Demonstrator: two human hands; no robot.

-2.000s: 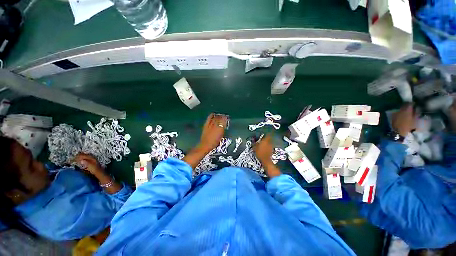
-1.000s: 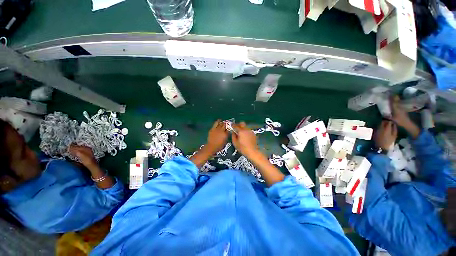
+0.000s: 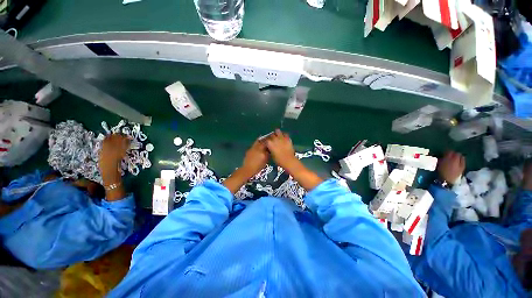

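My left hand (image 3: 255, 157) and my right hand (image 3: 281, 148) meet at the fingertips in front of me. They hold a small whitish piece (image 3: 267, 136) between them, mostly hidden by the fingers, so I cannot tell what it is. White looped cable bundles (image 3: 193, 164) lie in a heap left of my hands, and more lie under my forearms. One cable bundle (image 3: 320, 150) lies apart, just right of my right hand. White cartons with red marks (image 3: 400, 186) are piled at the right.
Two white boxes (image 3: 183, 100) (image 3: 297, 103) lie beyond my hands, below a power strip (image 3: 255, 65). A clear bottle (image 3: 220, 17) and opened cartons (image 3: 473, 58) are on the upper shelf. An upright box (image 3: 163, 193) stands left. Workers' arms in blue sleeves are on both sides.
My right hand has come from the cables at the right to meet my left hand at the small piece. The two far boxes have shifted left. The left neighbour's hand has moved up onto the cables.
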